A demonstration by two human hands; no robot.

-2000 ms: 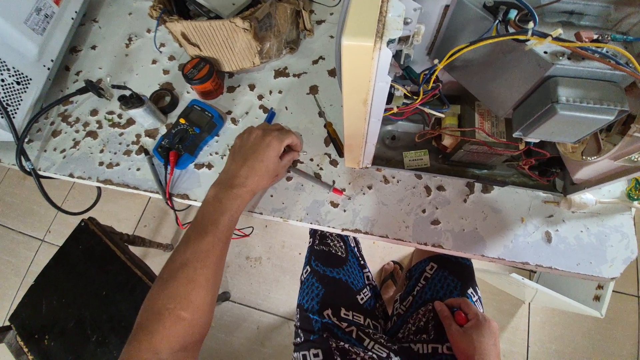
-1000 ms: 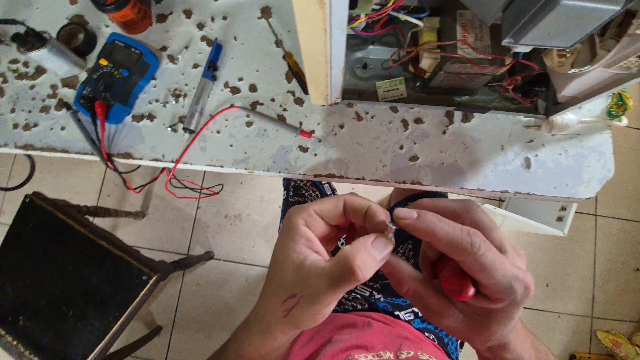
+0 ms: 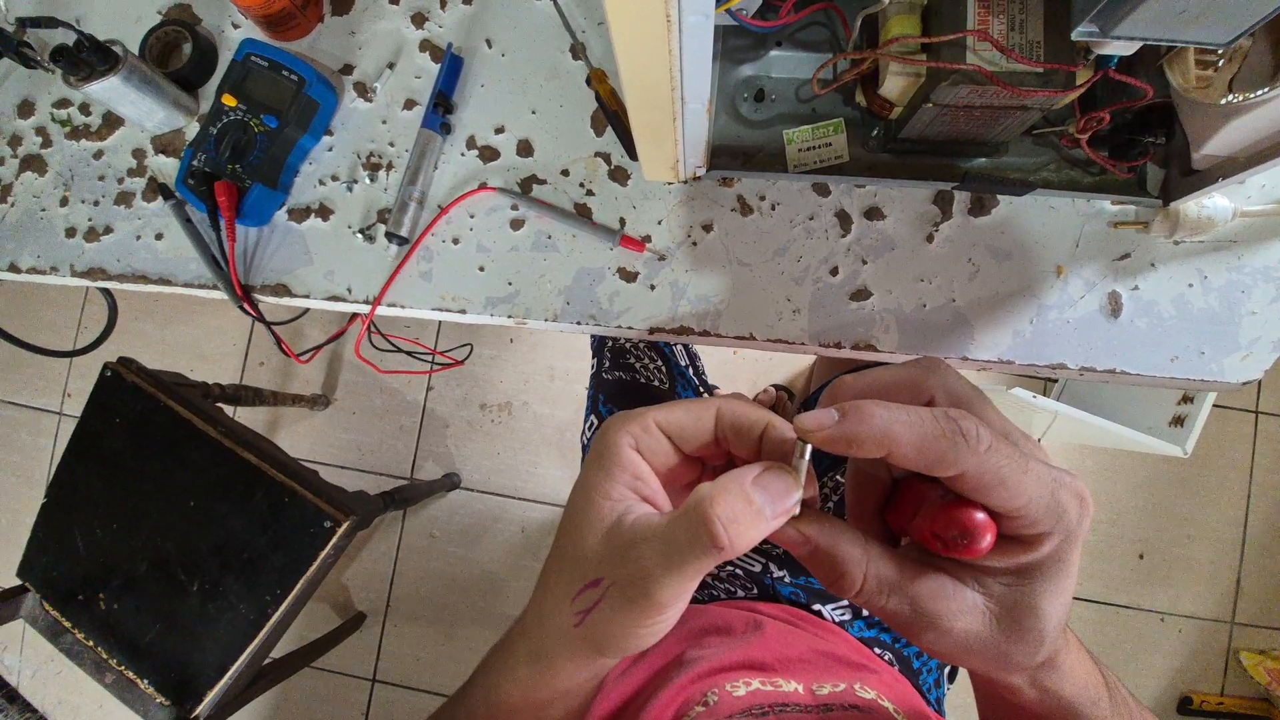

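Note:
Between the thumb and fingers of my left hand [image 3: 680, 520] is a small glass tube fuse with metal end caps [image 3: 802, 458]. My right hand [image 3: 960, 510] touches the fuse's ends with a finger and the thumb, and a red handle [image 3: 940, 516] is held in its curled fingers; the rest of that tool is hidden. A blue digital multimeter [image 3: 260, 125] lies at the left of the worktop, its red probe [image 3: 580, 220] on the surface and its black probe [image 3: 195, 235] near the edge. Beside the meter lies a solder sucker [image 3: 425, 150].
An opened microwave oven [image 3: 770, 140] with exposed wires and transformer stands at the upper right. A screwdriver [image 3: 605, 100], a capacitor [image 3: 130, 85] and a roll of black tape [image 3: 180, 52] lie on the chipped white worktop [image 3: 760, 290]. A dark wooden stool [image 3: 180, 540] stands on the tiled floor.
My left hand, earlier over the worktop beside the meter, has come back to my lap and meets my right hand at the fuse. The view has shifted down toward my lap.

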